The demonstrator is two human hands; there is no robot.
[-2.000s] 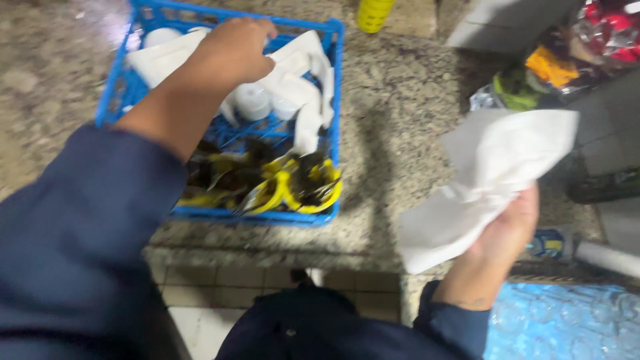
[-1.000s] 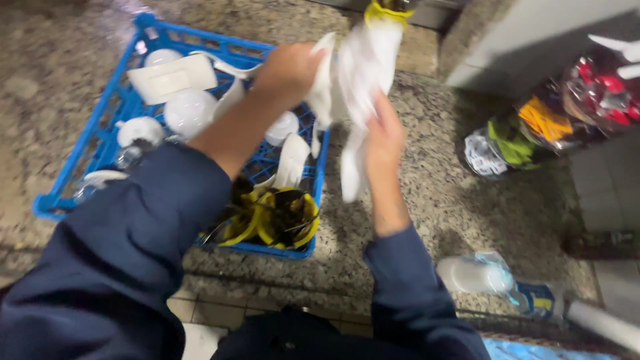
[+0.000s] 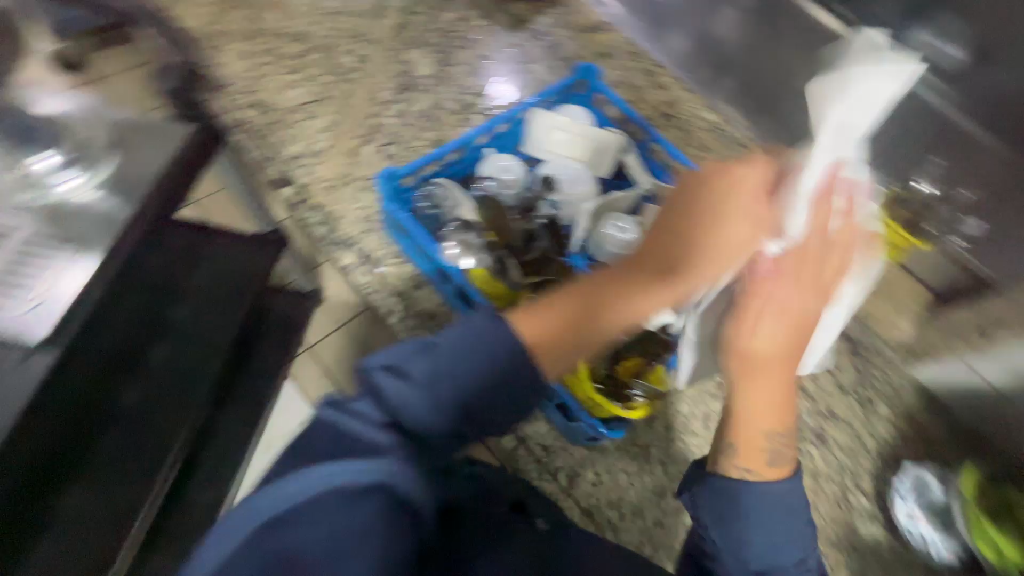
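Note:
A crumpled white cloth or paper towel (image 3: 840,136) is between my two hands, right of the blue plastic crate (image 3: 432,272). My left hand (image 3: 720,216) presses at its left side, and my right hand (image 3: 800,272) grips it from below. Motion blur hides whether something lies inside the folds. The crate holds white lidded containers (image 3: 502,176), a white rectangular dish (image 3: 570,140), white spoon-like utensils, and yellow-rimmed holders (image 3: 612,400) with dark metal items, probably cutlery.
The crate stands on a speckled granite counter (image 3: 320,104). A yellow container with shiny utensils (image 3: 904,228) is at the right. Clear containers with white and green contents (image 3: 928,508) are at the lower right. A dark-edged surface (image 3: 160,360) lies to the left, beside floor tiles.
My left hand was over the crate two seconds ago and is now at the white cloth with my right hand. The view has swung and turned strongly.

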